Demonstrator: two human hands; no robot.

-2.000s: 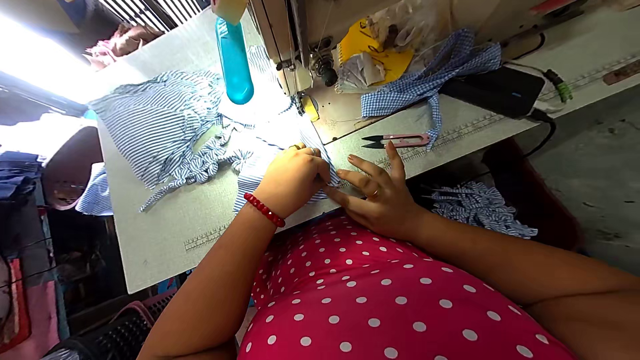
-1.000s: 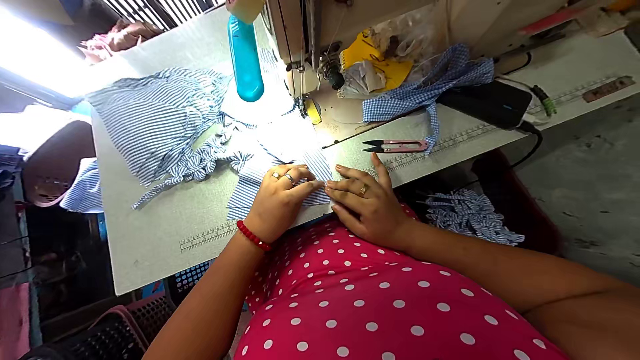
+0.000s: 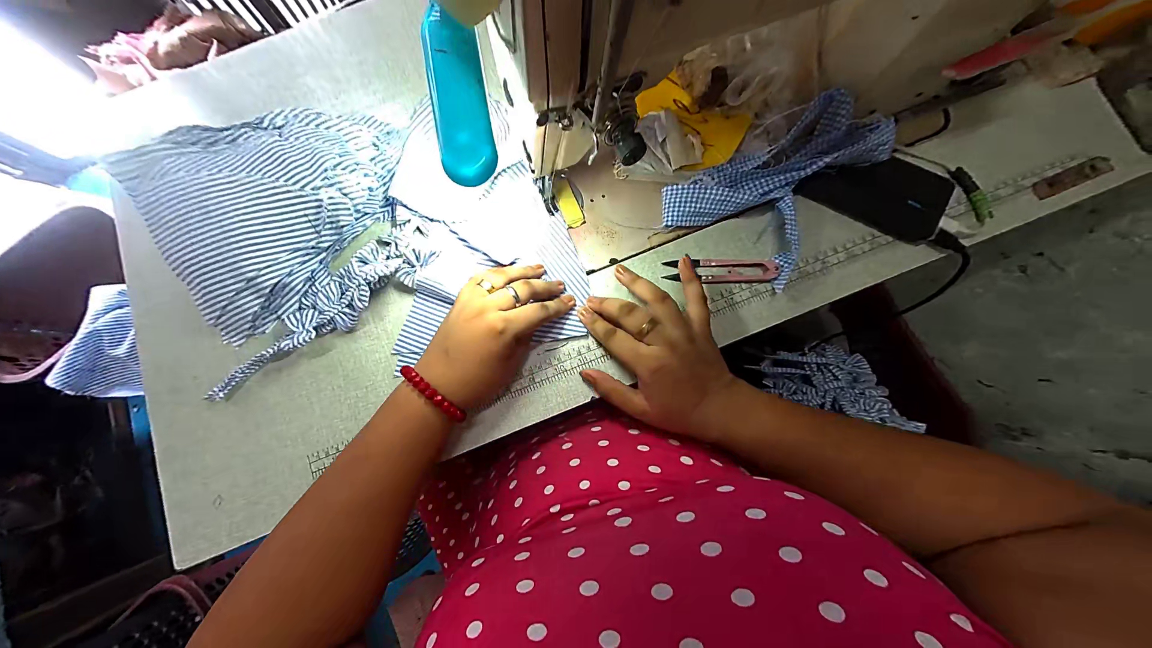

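Observation:
My left hand, with rings and a red bead bracelet, lies palm down on a blue-and-white striped fabric piece in front of the sewing machine. My right hand rests with fingers spread at the right edge of that piece, its fingertips close to those of my left hand. Behind the hands stands the needle and presser foot area of the sewing machine, and the striped fabric reaches up to it. Thread snips with a pink handle lie just beyond my right fingers. Gathered striped fabric is spread at the left.
A turquoise, rounded object hangs by the machine head. Blue gingham strips, a black device with a cable and yellow scraps lie at the right. Ruler markings run along the front edge of the table. More striped fabric sits below.
The hands, bunched together over the fabric two seconds ago, now lie flatter on it. The fingers of my left hand have spread out over the striped piece, which shows more fully.

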